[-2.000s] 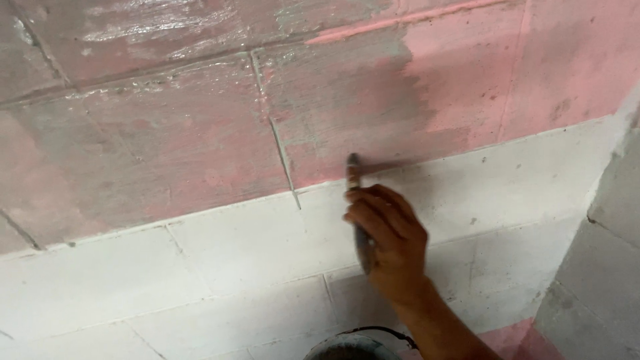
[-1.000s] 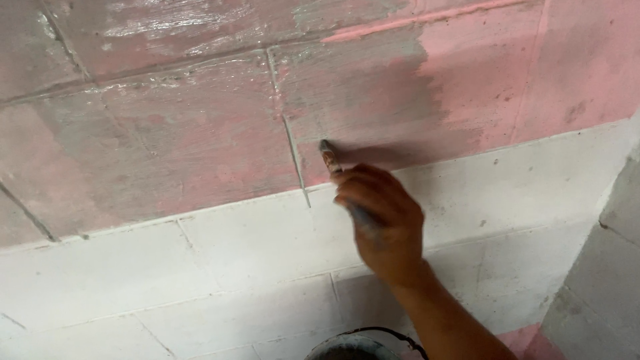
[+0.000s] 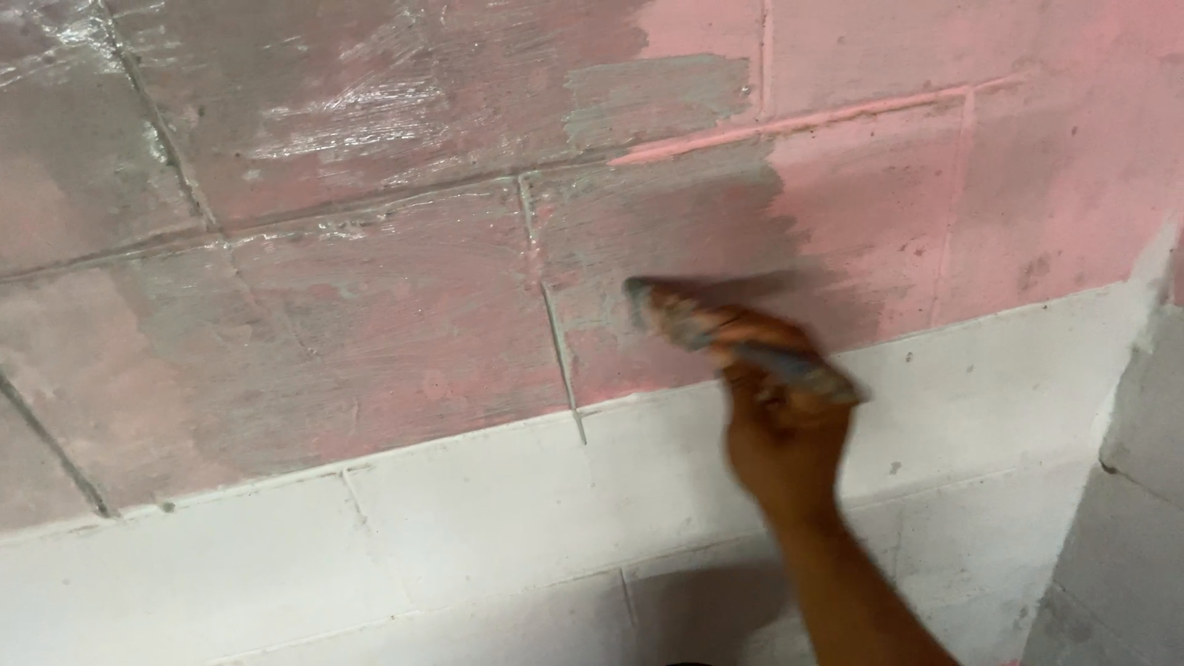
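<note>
My right hand is closed around a paintbrush, blurred by motion. The brush points up and left, its dark tip at the pink block wall, right of a vertical joint. Wet grey paint lies thinly over the pink on the left and middle of the wall, glossy at the upper left. Below it runs a band of white-painted blocks with a slanting upper edge. My left hand is not in view.
A grey block wall meets the painted wall in a corner at the lower right. The dark rim of something barely shows at the bottom edge. A shadow falls on the lower white blocks.
The brush has swung from nearly upright to a flatter slant, with its tip pointing left. The container at the bottom has mostly left the view as the view shifted.
</note>
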